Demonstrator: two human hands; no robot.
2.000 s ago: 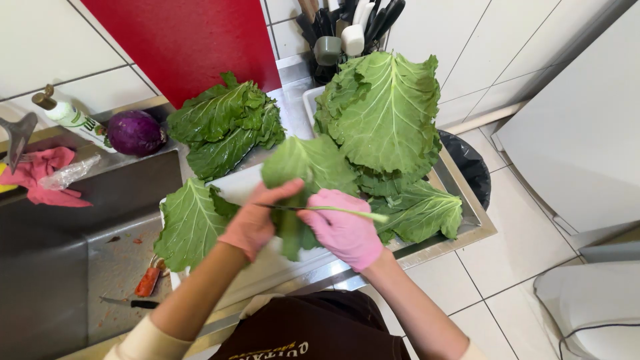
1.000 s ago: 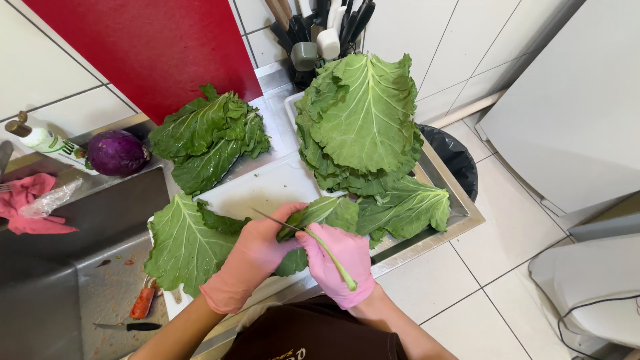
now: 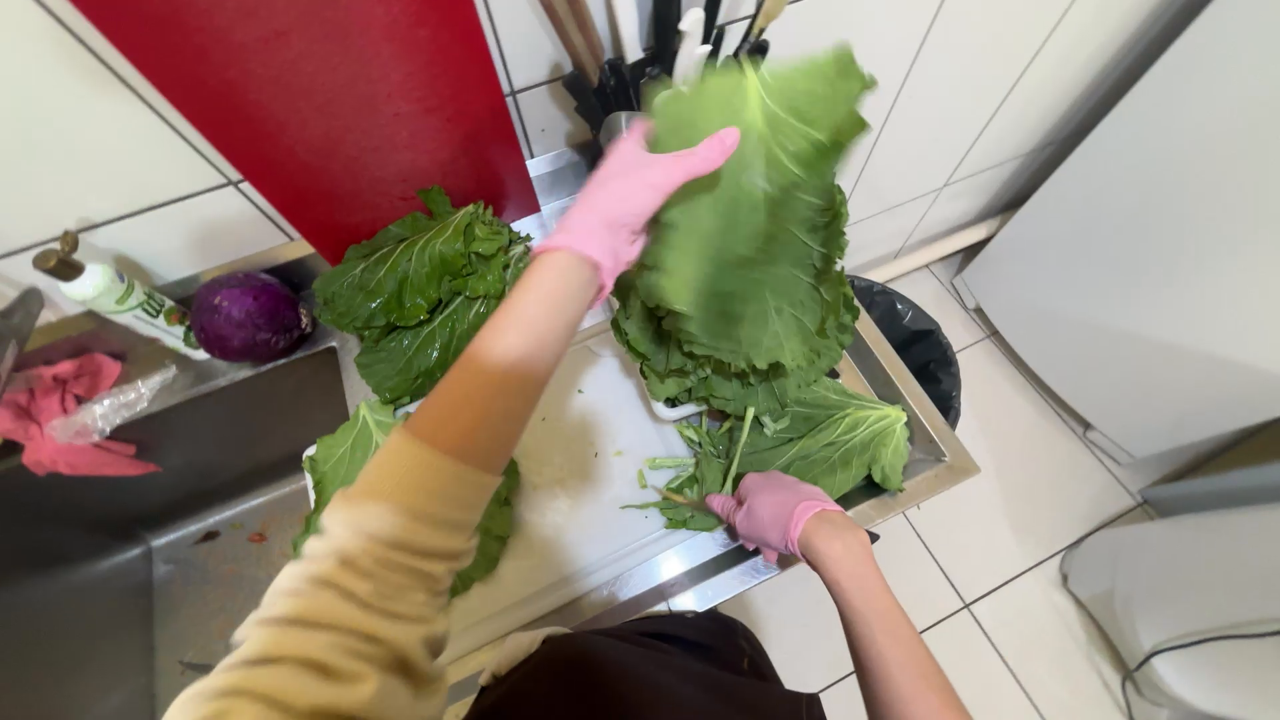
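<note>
My left hand [image 3: 645, 195], in a pink glove, holds a large green leaf [image 3: 760, 190] by its left edge, thumb over the face; the leaf is motion-blurred. Beneath it lies a stack of similar leaves [image 3: 740, 350] on a white tray. My right hand [image 3: 775, 512], also gloved, is closed low at the counter's front edge around what looks like a knife, mostly hidden, its dark handle end showing. Beside its fingers are cut stems and leaf scraps [image 3: 700, 470] and a broad leaf [image 3: 840, 430]. A white cutting board [image 3: 590, 430] lies between the hands, another leaf [image 3: 345, 455] at its left.
Folded dark leaves [image 3: 430, 290] lie behind the board. A purple cabbage [image 3: 250, 316], a bottle [image 3: 120, 295] and pink gloves [image 3: 60, 410] sit by the steel sink [image 3: 240, 420]. Knives and utensils [image 3: 640, 70] stand at the back; a black-lined bin [image 3: 910, 340] is at the right.
My hands have parted: the left has moved up and back to the stack's top leaf, and the right has moved toward the scraps at the right. The stem that was in my hands is out of them.
</note>
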